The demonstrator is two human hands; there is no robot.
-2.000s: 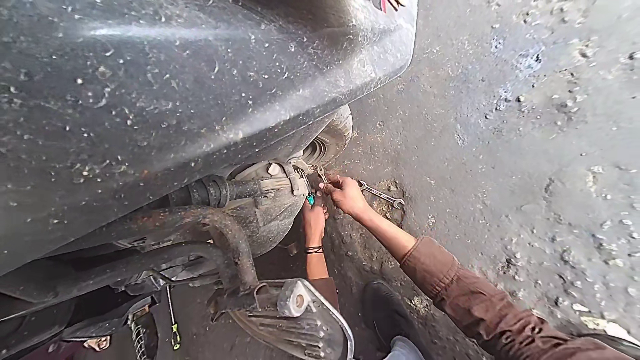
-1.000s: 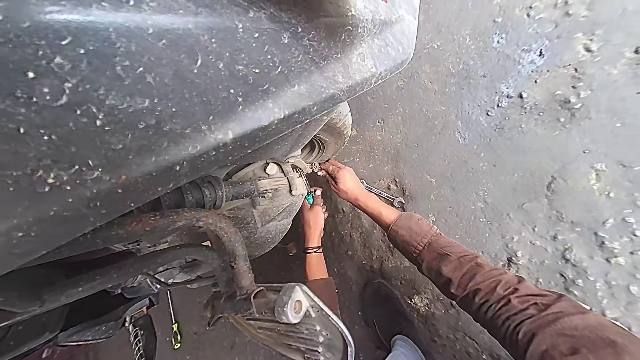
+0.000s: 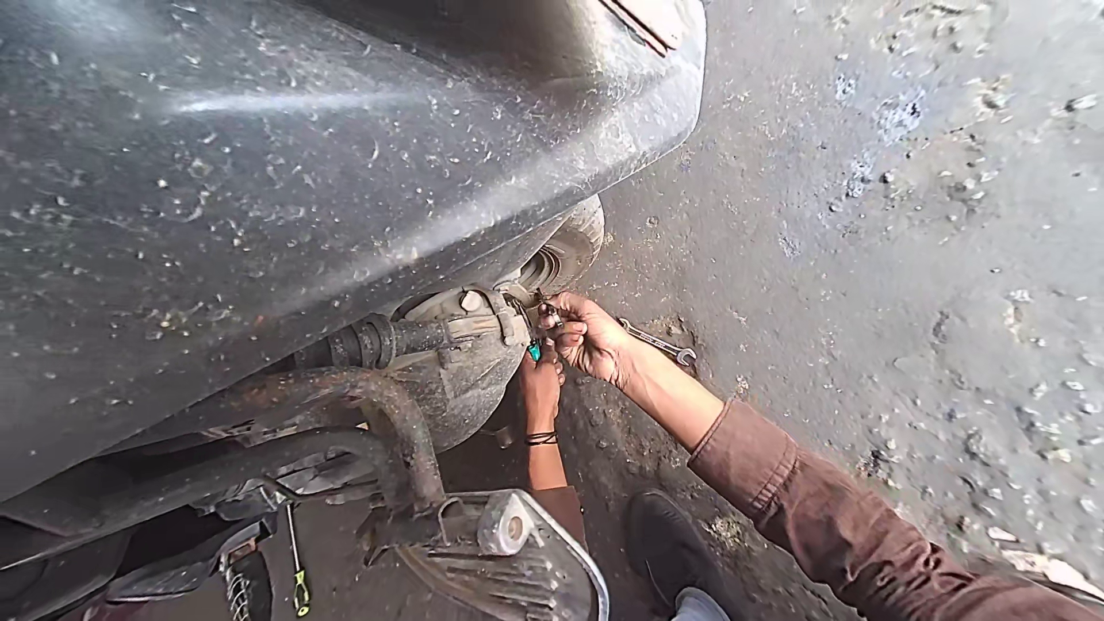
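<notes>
My left hand (image 3: 542, 384), with black bands at the wrist, grips a small teal-green handle (image 3: 535, 352) beside the greasy rounded metal axle housing (image 3: 457, 371); the handle's far end is hidden. Just to the right, my right hand (image 3: 586, 341) has its fingertips pinched on a small dark metal piece (image 3: 553, 317), too small to name, at the housing's right edge. A wheel with its tire (image 3: 586, 237) sits just beyond the fingers. A combination wrench (image 3: 660, 342) lies on the ground to the right of my right wrist.
A dusty dark bumper (image 3: 345, 164) hangs over the work. Curved rusty pipe (image 3: 405, 431) and a ribbed metal part (image 3: 517, 569) stand at the lower middle. A screwdriver with a yellow-green handle (image 3: 301, 593) is at lower left. My shoe (image 3: 673, 543) rests on rough ground.
My right hand has drawn slightly back from the housing and turned, so its curled fingers and the small metal piece now show. My left hand stays on the teal-green handle.
</notes>
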